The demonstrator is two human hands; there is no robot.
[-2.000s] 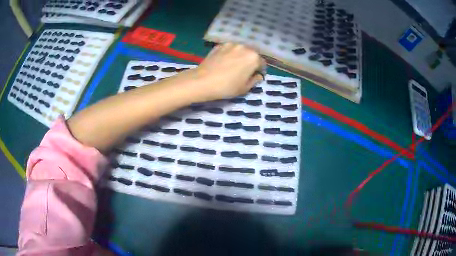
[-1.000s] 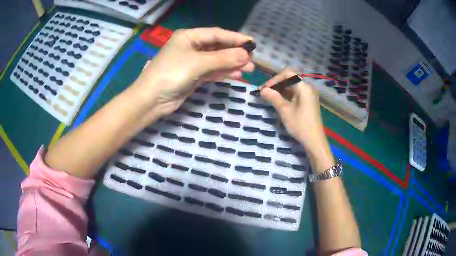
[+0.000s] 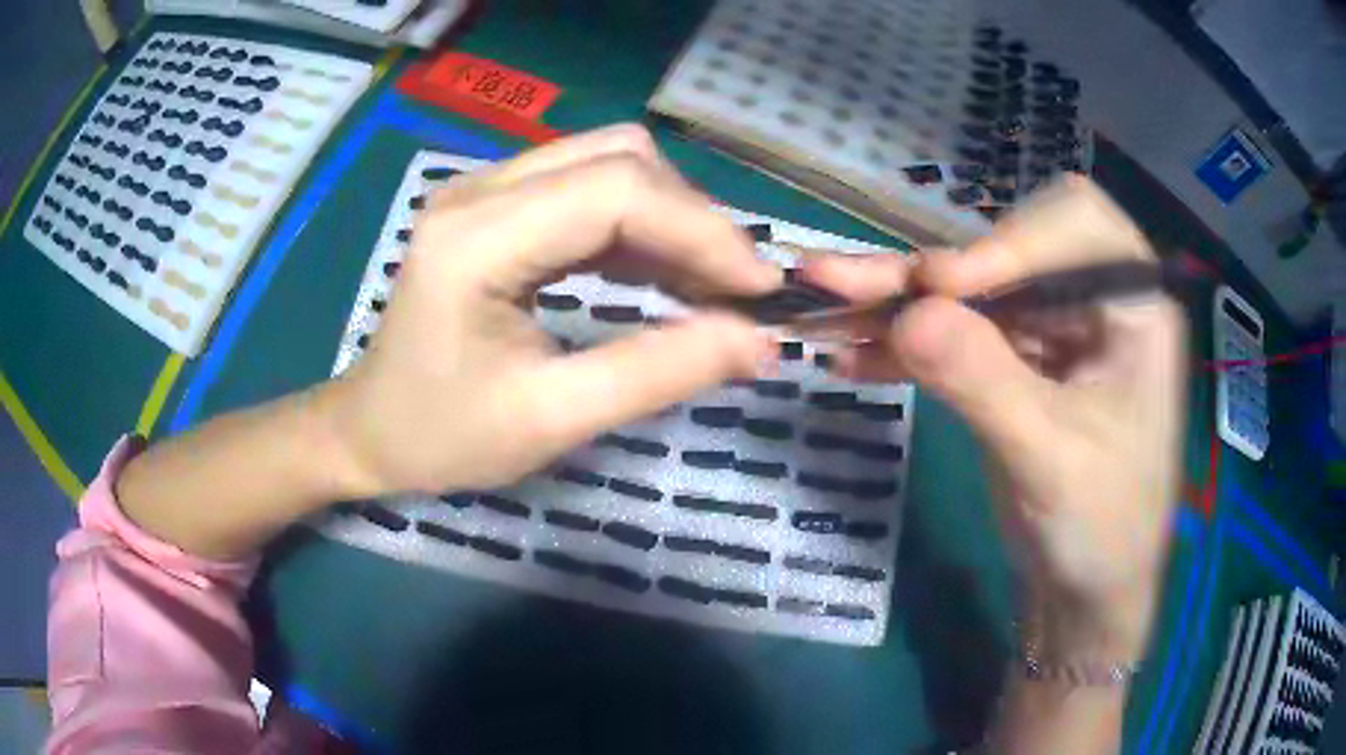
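My left hand [image 3: 517, 325] pinches a small black part [image 3: 797, 303] between thumb and fingers above the foam tray. My right hand [image 3: 1048, 354] holds a dark pen-shaped tool [image 3: 1092, 283], somewhat blurred, with its thin tip at the black part. Both hands meet over the upper right of the foam tray [image 3: 620, 583]. This white tray lies flat on the green mat with rows of black parts in its slots. My hands hide much of its upper half.
A partly filled white tray [image 3: 244, 177] lies at left. A tray stack [image 3: 827, 89] is at the far side, with another [image 3: 1277, 679] at lower right. A red label [image 3: 480, 92] is on the mat. A pale calculator-like slab [image 3: 1240, 376] lies far right. A red cord [image 3: 1284, 359] shows at right.
My left hand has come down and right with the black part. My right hand, out of view two seconds ago, has moved right and brought the tool to the part, and its tip now points left.
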